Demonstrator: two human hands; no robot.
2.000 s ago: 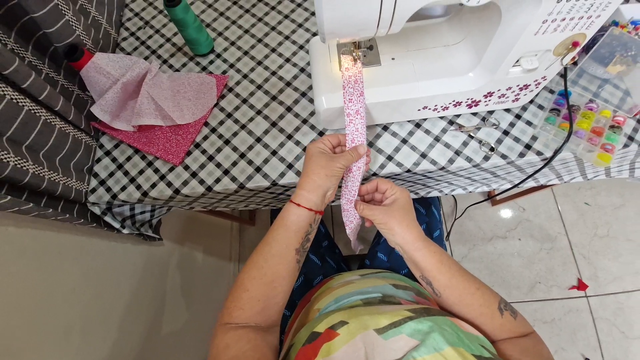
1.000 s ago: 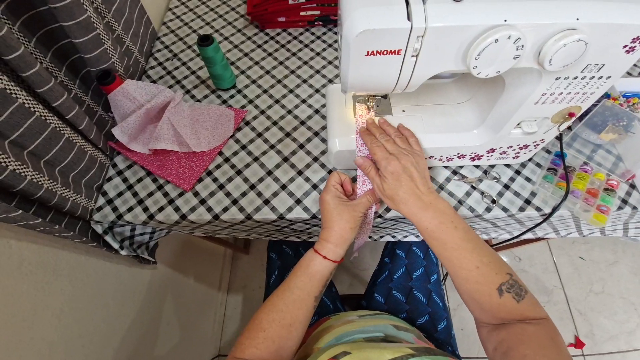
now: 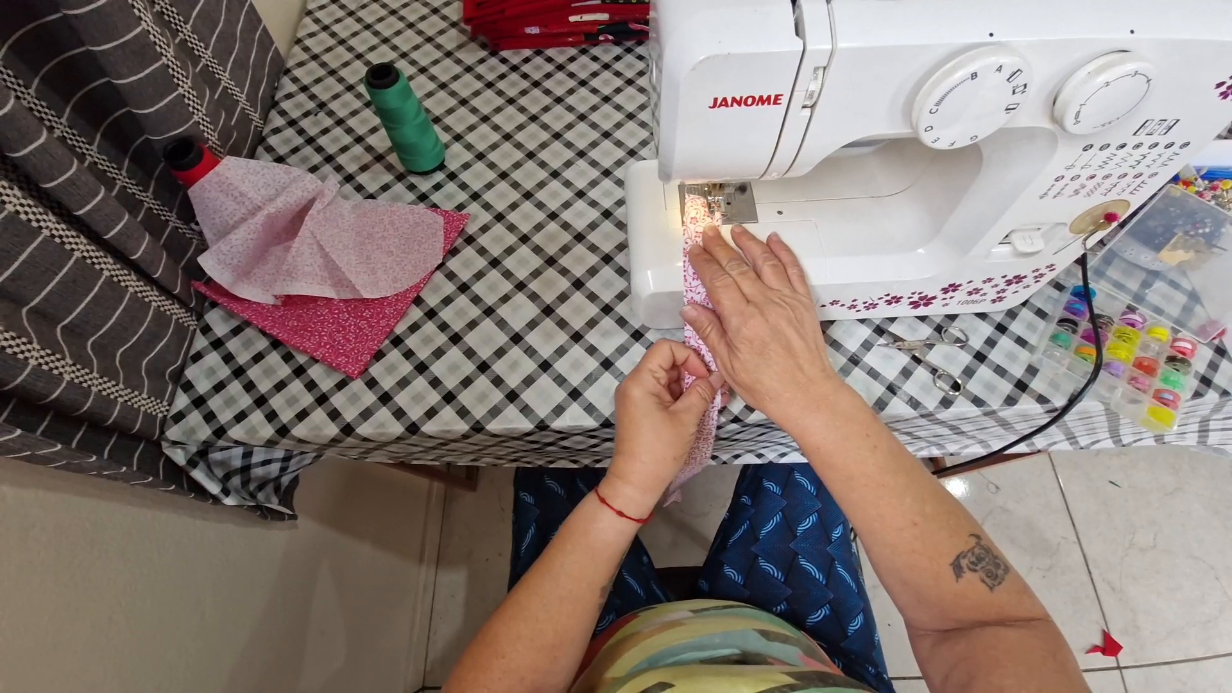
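A white Janome sewing machine stands on the table, its lamp lit over the needle area. From under the presser foot a narrow strip of pink-patterned fabric runs toward me and hangs past the table edge. My left hand pinches the strip near that edge between thumb and fingers. Flat on the strip and the machine bed lies my right hand, fingers spread, fingertips just short of the presser foot. The two hands meet at the strip. The needle tip cannot be made out.
Light pink fabric overlaps dark pink fabric at left, beside a red thread spool. A green thread cone lies behind. Small scissors, a black cable and a bobbin box are at right. Red fabric items sit at the back.
My right hand has gone from the strip's lower end, two seconds ago, up onto the machine bed. My left hand still holds the strip. The view has shifted.
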